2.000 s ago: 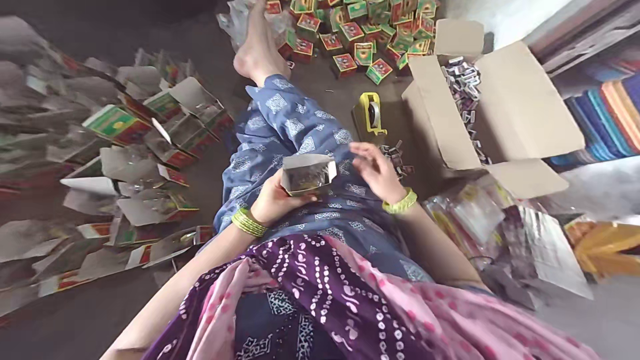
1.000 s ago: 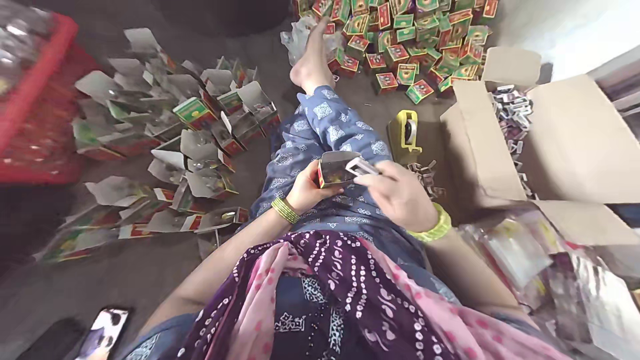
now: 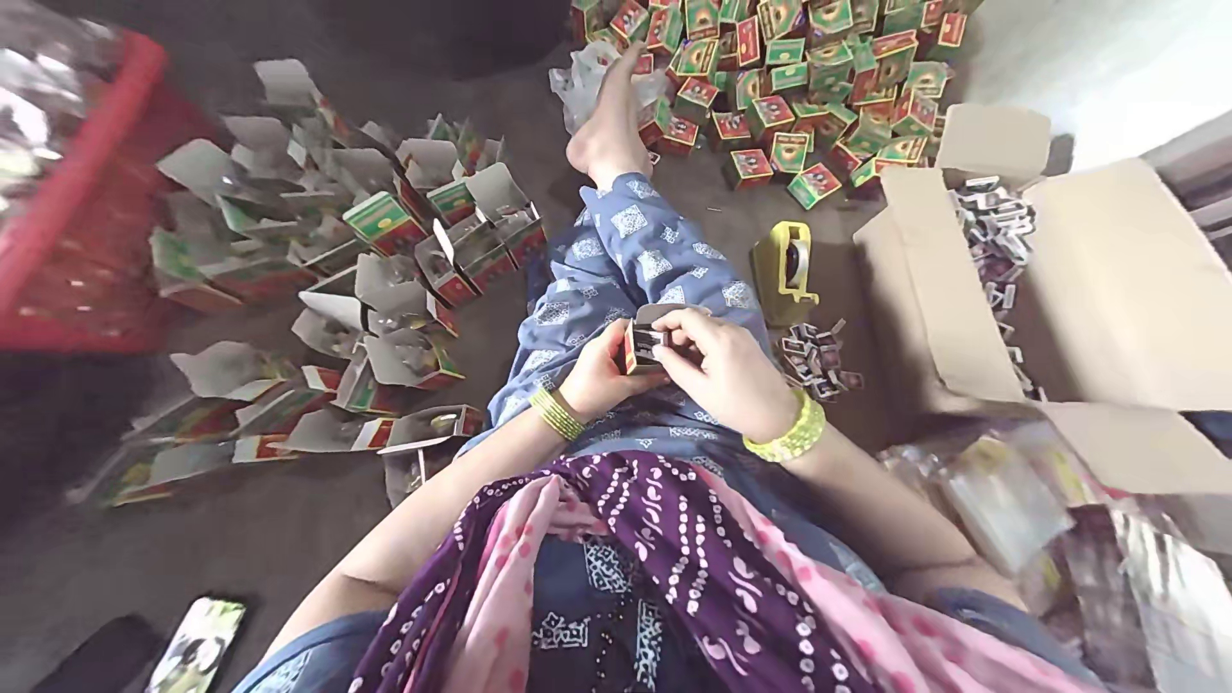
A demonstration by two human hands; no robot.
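Note:
My left hand (image 3: 606, 373) grips a small open cardboard box (image 3: 635, 348) with red and yellow printing, held over my lap. The fingers of my right hand (image 3: 717, 361) are at the box's opening, on a small dark and pale piece (image 3: 656, 344) that is partly inside it; what the piece is cannot be told. Right of my legs lies a small heap of little packets or matchbox-like pieces (image 3: 818, 361). A yellow tape dispenser (image 3: 787, 269) stands just beyond that heap.
Open-flapped small boxes (image 3: 385, 226) stand in rows at left, beside a red crate (image 3: 106, 192). Closed red and green boxes (image 3: 751, 166) are piled ahead. A large carton (image 3: 924, 279) holding small pieces stands at right, plastic packets (image 3: 1001, 491) below it. A phone (image 3: 199, 643) lies lower left.
My right hand was apart from the box two seconds ago, then held a pale piece beside it. Now its fingers are at the box's opening. The view has swung left.

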